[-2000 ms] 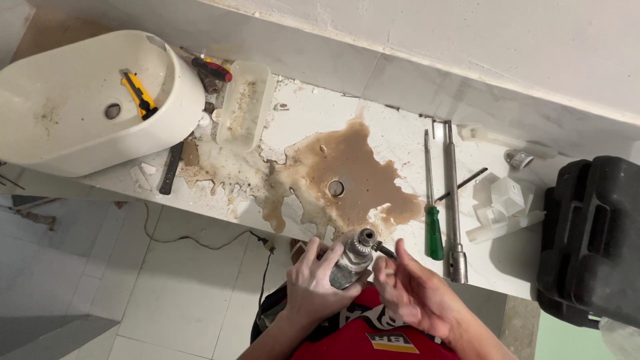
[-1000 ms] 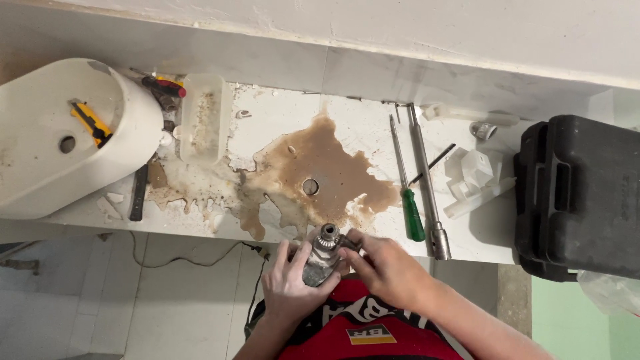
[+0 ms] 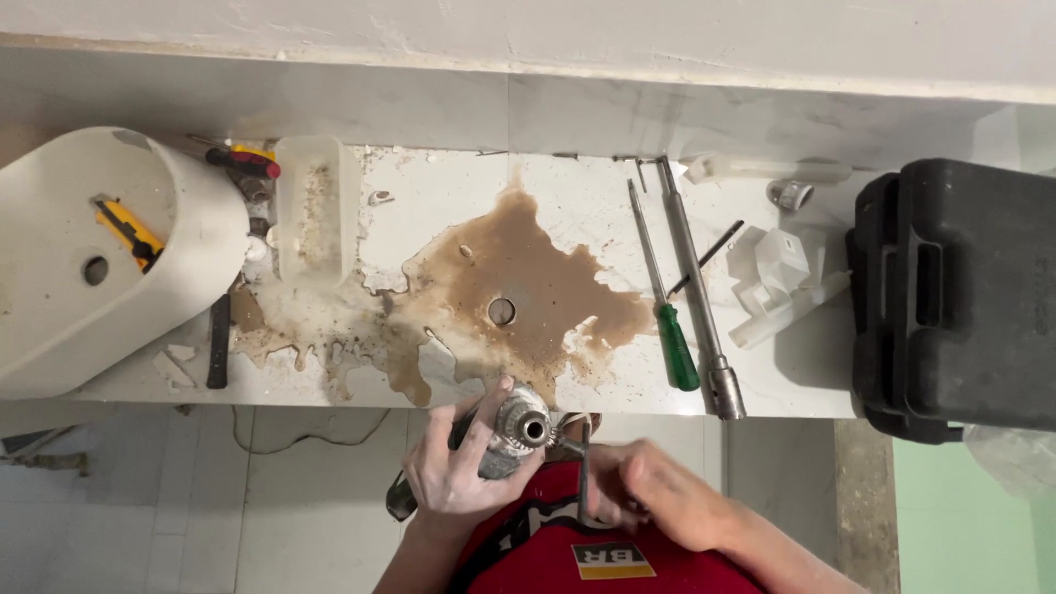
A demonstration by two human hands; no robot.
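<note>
My left hand (image 3: 458, 466) is wrapped around a dusty power drill (image 3: 503, 450), whose chuck (image 3: 530, 425) faces up toward the camera, with no bit seen in it. At the right side of the chuck, a geared chuck key (image 3: 584, 470) with a crossbar meets the chuck's toothed ring. My right hand (image 3: 652, 491) is beside the key's crossbar, partly blurred; whether its fingers grip the bar is not clear. Both hands are at the front edge of a white marbled counter (image 3: 627, 396). Muddy brown water (image 3: 544, 272) lies around a round drilled hole (image 3: 502, 311) in the counter.
A white basin (image 3: 198, 272) holding a yellow utility knife (image 3: 128, 231) stands left, near a plastic tray (image 3: 312, 214). Right of the puddle lie a green-handled screwdriver (image 3: 676, 346), a long metal socket wrench (image 3: 701, 313) and white plastic fittings (image 3: 780, 260). A black tool case (image 3: 973, 297) stands far right.
The chuck key's crossbar, hidden by my right hand a second ago, now shows. My right hand has shifted to the right of the chuck. The left hand still holds the drill.
</note>
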